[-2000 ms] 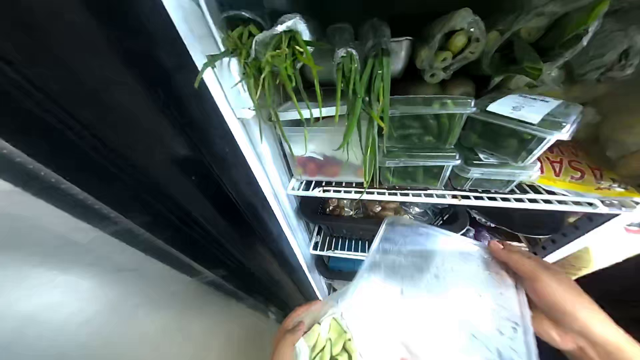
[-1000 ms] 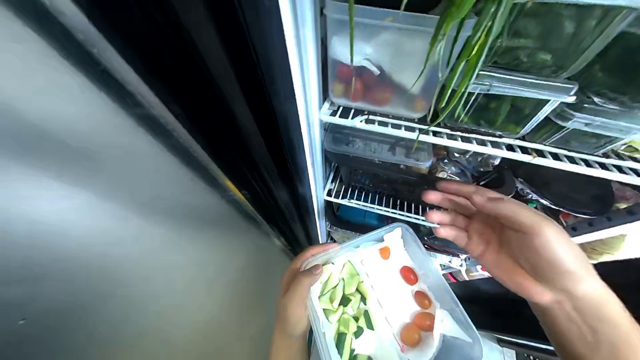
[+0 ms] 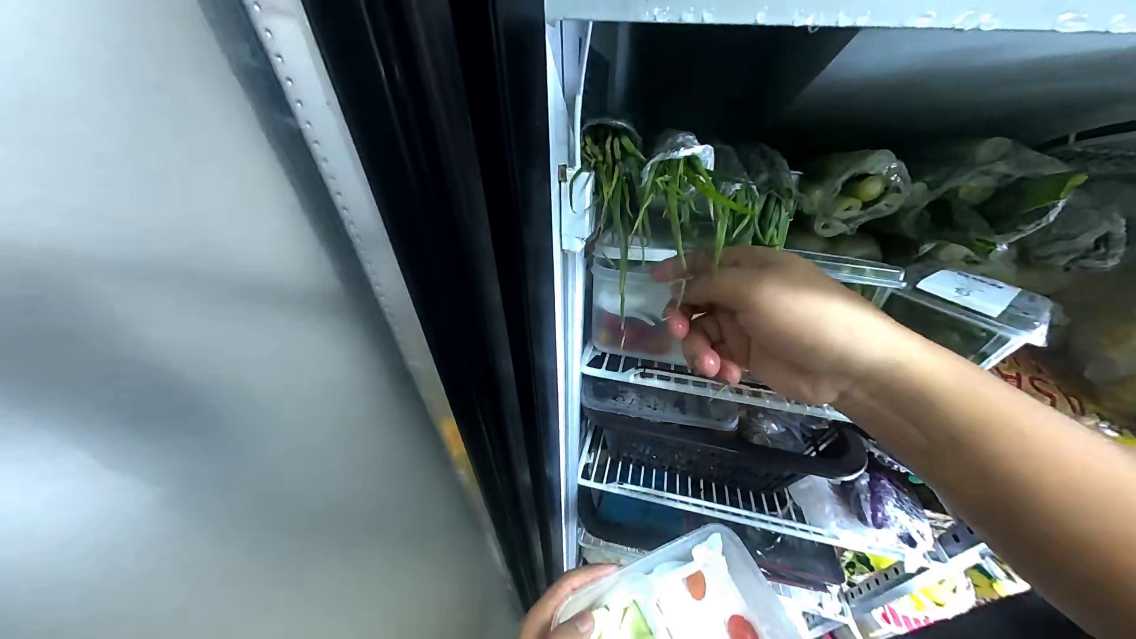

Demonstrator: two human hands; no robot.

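My left hand (image 3: 564,612) grips the left edge of an open plastic container (image 3: 754,577) at the bottom of the view. Cut green vegetable pieces (image 3: 632,619) and small tomatoes (image 3: 697,584) lie on white paper inside it. My right hand (image 3: 750,311) is raised before the upper shelf, its fingers loosely curled among the hanging tips of green onions (image 3: 679,191); whether it touches them I cannot tell. Just behind its fingers, a translucent tub (image 3: 630,306) with red contents stands on the wire shelf (image 3: 661,377), partly hidden.
A steel refrigerator door (image 3: 177,355) with a black gasket (image 3: 444,266) fills the left. Lidded clear boxes (image 3: 967,297) and bagged vegetables (image 3: 861,191) crowd the upper shelf. Below are a black basket (image 3: 710,453) and a lower wire shelf (image 3: 710,501) with a purple bagged item (image 3: 887,506).
My right hand has moved up from near the container to the green onions and tub. Two seconds ago it was on a clear flat piece over the container. The view has tilted up since one second ago.
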